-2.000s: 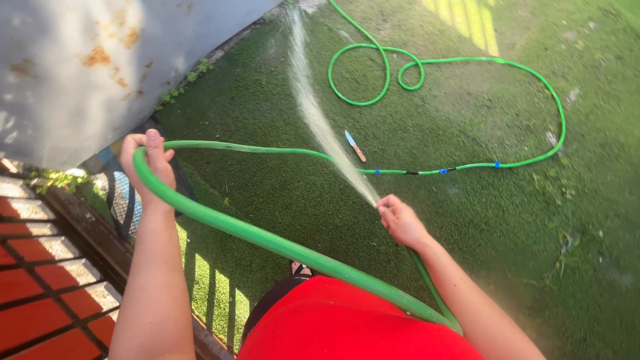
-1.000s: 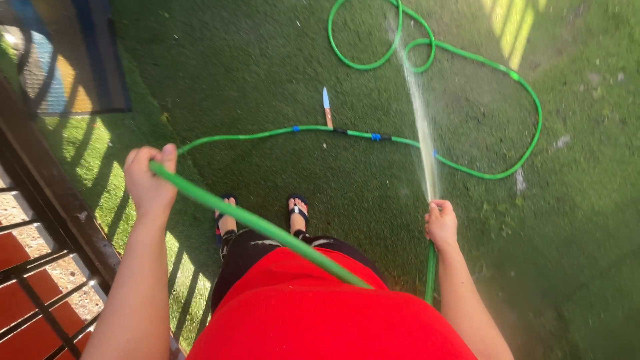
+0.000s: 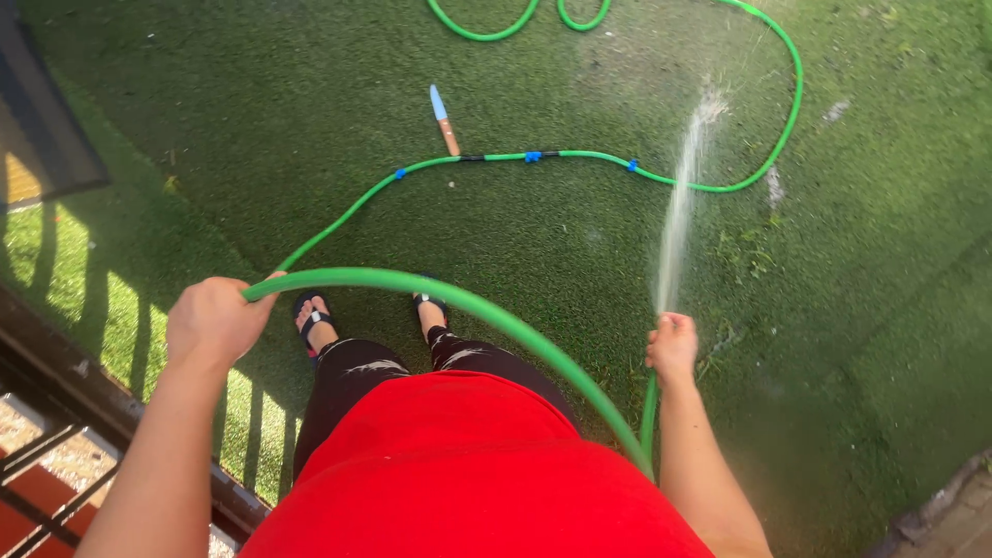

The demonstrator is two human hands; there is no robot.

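Note:
My left hand is closed around a green garden hose, which bows across in front of my red shirt. At the right, my right hand grips the hose near its end, and a jet of water sprays from there up onto the grass. Another stretch of the hose runs over the ground ahead, with blue clamps and black tape or joints on it. A knife with a wooden handle and pale blade lies on the turf, its handle end against or close to that stretch.
Green turf surrounds my sandalled feet. A dark metal railing stands at the lower left, and a dark-edged mat lies at the upper left. Loops of hose lie at the top; a stone edge is at the lower right.
The water jet, which pointed up and left two seconds ago, now leans slightly right from my right hand. Both hands keep hold of the hose. The view has swung right and off the rusty wall.

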